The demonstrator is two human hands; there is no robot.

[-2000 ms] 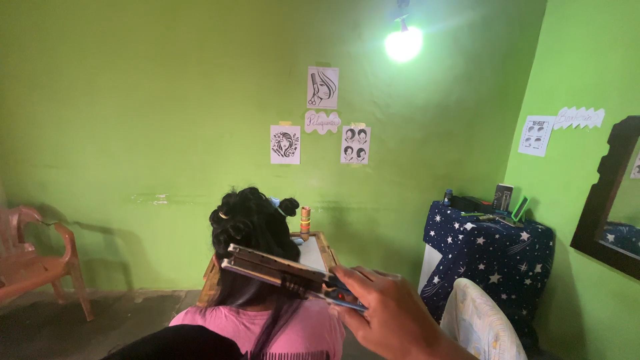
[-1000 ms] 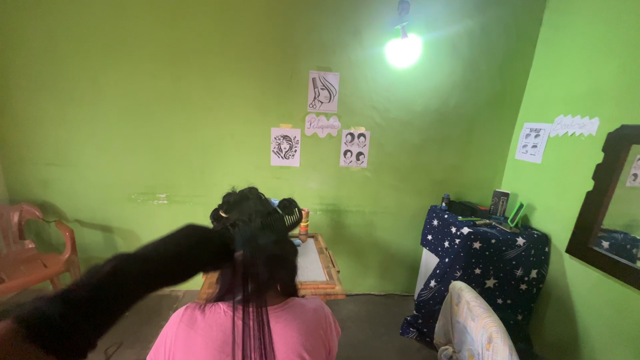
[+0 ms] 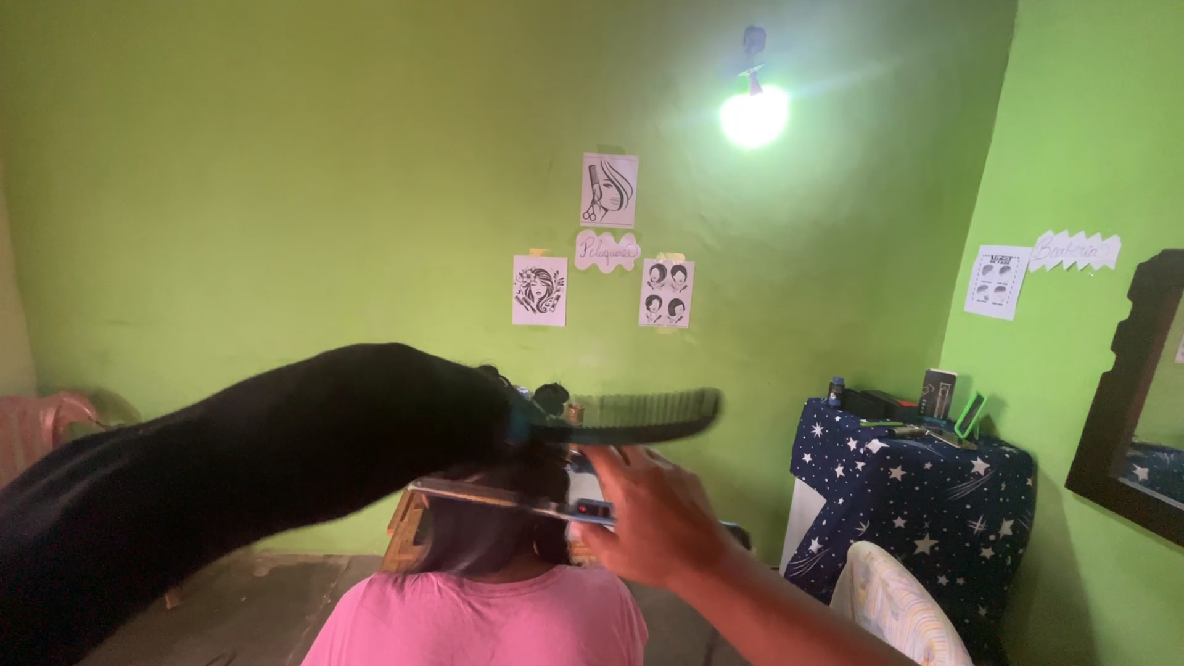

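A person in a pink shirt [image 3: 490,615] sits facing away, with long dark hair [image 3: 481,532]. My left hand [image 3: 481,407], in black, reaches across from the left over the back of the head and holds a dark comb [image 3: 638,421] with its teeth up; its fingers are hard to make out. Below the comb, my right hand [image 3: 647,513] grips a hair straightener [image 3: 555,507] whose plates point left across the hair. Whether a strand lies between the plates cannot be told. Part of the pinned-up hair [image 3: 552,398] shows beyond my left hand.
A table with a star-patterned cloth [image 3: 916,499] stands at right, bearing bottles, a box and a green-framed item. A covered chair back [image 3: 893,601] is in front of it. A mirror [image 3: 1133,398] hangs at far right. A plastic chair [image 3: 46,425] is at left.
My right hand, out of view one second ago, is back with the straightener at the hair. My left arm has moved up and right, and the comb now extends over the head.
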